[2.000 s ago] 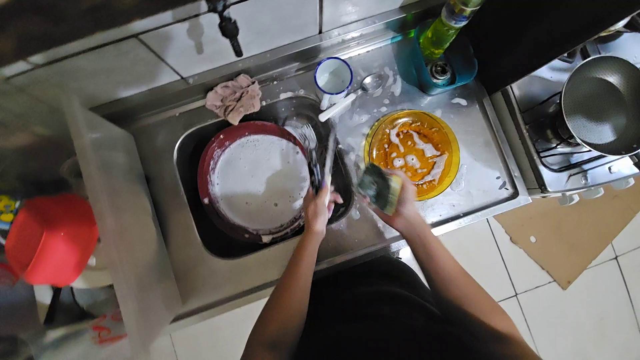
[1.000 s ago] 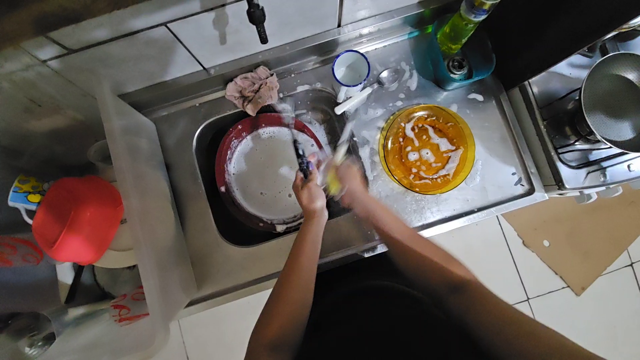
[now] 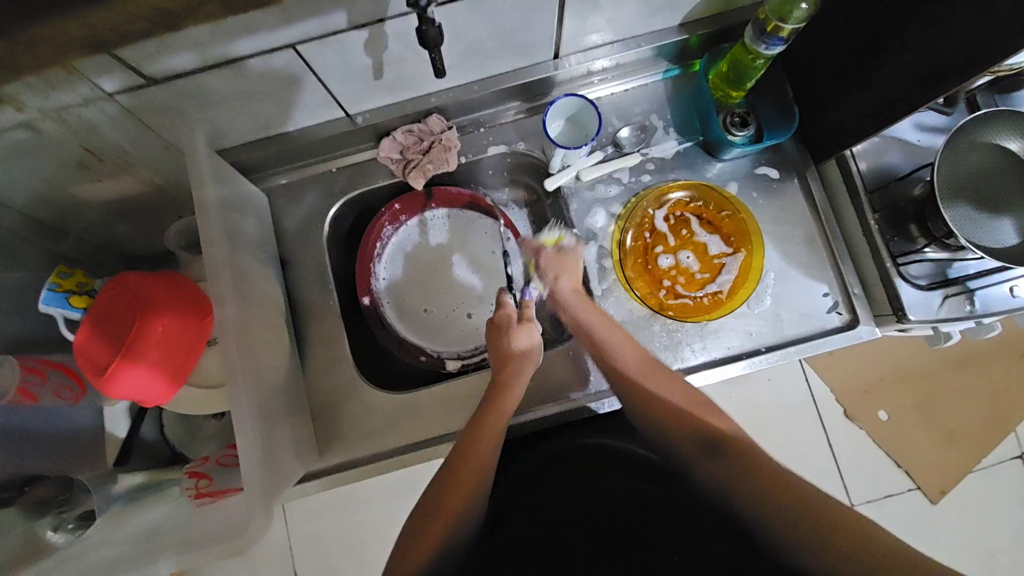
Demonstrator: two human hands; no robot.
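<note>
My left hand (image 3: 514, 340) grips the dark handles of cutlery, at least one of them a knife (image 3: 504, 240) with its metal blade pointing up, above the right rim of a red basin (image 3: 370, 264) of soapy water in the sink. Just beside it my right hand (image 3: 560, 260), blurred, holds a foamy sponge (image 3: 552, 238) near the cutlery. Amber glass plates (image 3: 692, 252) with suds lie on the drainboard to the right. Behind them are a spoon (image 3: 630, 138), a white-handled utensil (image 3: 610, 166) and a white enamel mug (image 3: 572, 122) with a blue rim.
A crumpled pink cloth (image 3: 420, 150) lies on the sink's back edge, below a dark tap (image 3: 430, 44). A teal caddy (image 3: 768, 120) holds a green bottle (image 3: 756, 56). Left stands a plastic dish rack (image 3: 248, 320) with a red bowl (image 3: 144, 336); right, a stove with a pan (image 3: 984, 188).
My right hand has come left from near the amber plates to the cutlery in my left hand, bringing the sponge with it. The plates, mug and cloth have stayed put.
</note>
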